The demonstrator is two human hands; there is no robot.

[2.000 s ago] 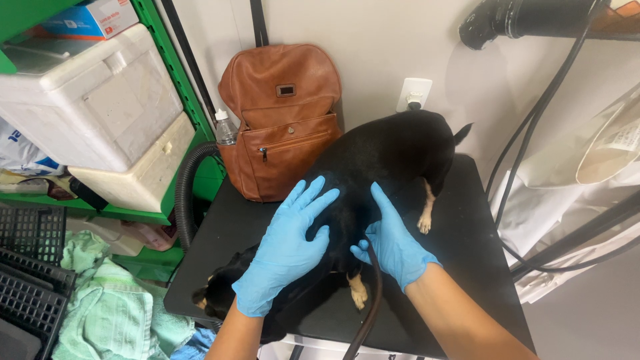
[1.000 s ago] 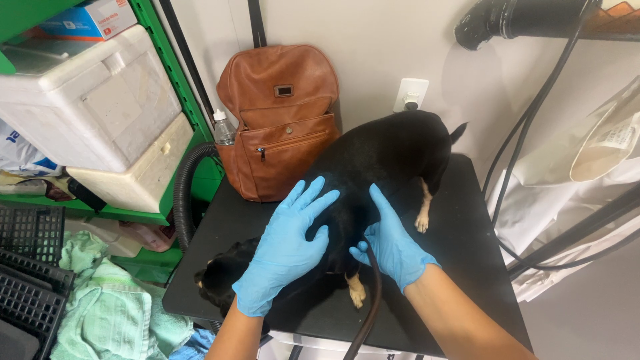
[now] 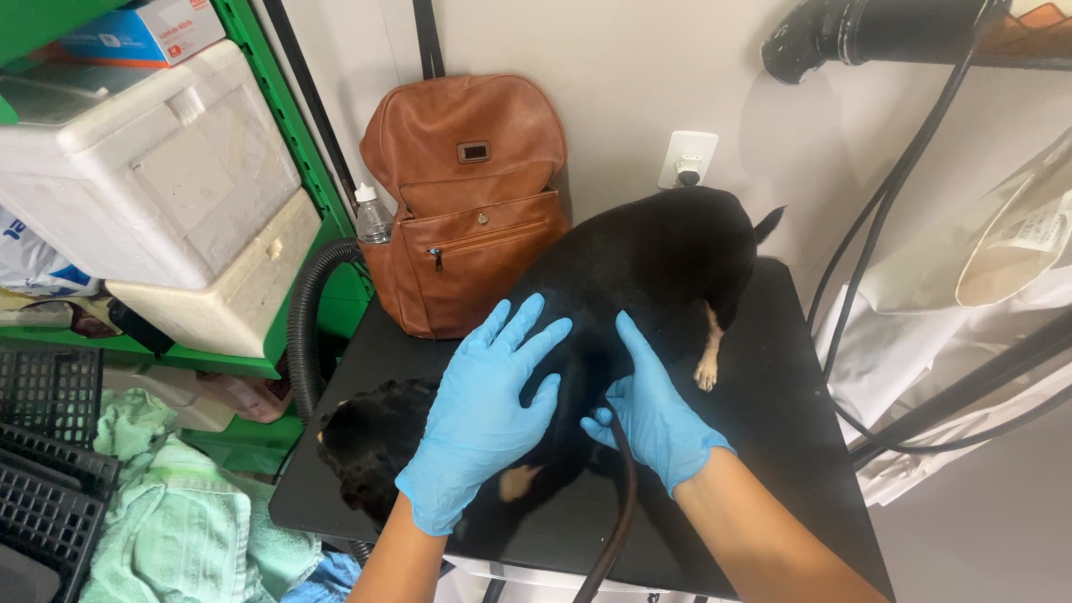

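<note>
A black dog with pale paws (image 3: 662, 243) stands on a black tabletop (image 3: 770, 427), its head at the lower left and its tail toward the wall. My left hand (image 3: 486, 410), in a blue glove, rests on the dog's shoulder area with fingers spread. My right hand (image 3: 657, 410), also gloved in blue, is against the dog's side. Its index finger points up along the coat and the other fingers are curled low beside a dark brown cord or tube (image 3: 624, 502). That cord runs down to the bottom edge; whether the fingers grip it is unclear.
A brown leather backpack (image 3: 477, 209) with a clear bottle (image 3: 373, 219) in its side pocket stands at the table's back. Foam boxes (image 3: 159, 159) fill green shelving at left, above green towels (image 3: 184, 511). Cables (image 3: 888, 193) and a black pipe (image 3: 871, 33) are at right.
The dog's head has risen slightly at the lower left. A pale front paw, seen between my hands before, now shows farther left, beside my left hand. Both hands keep nearly the same place.
</note>
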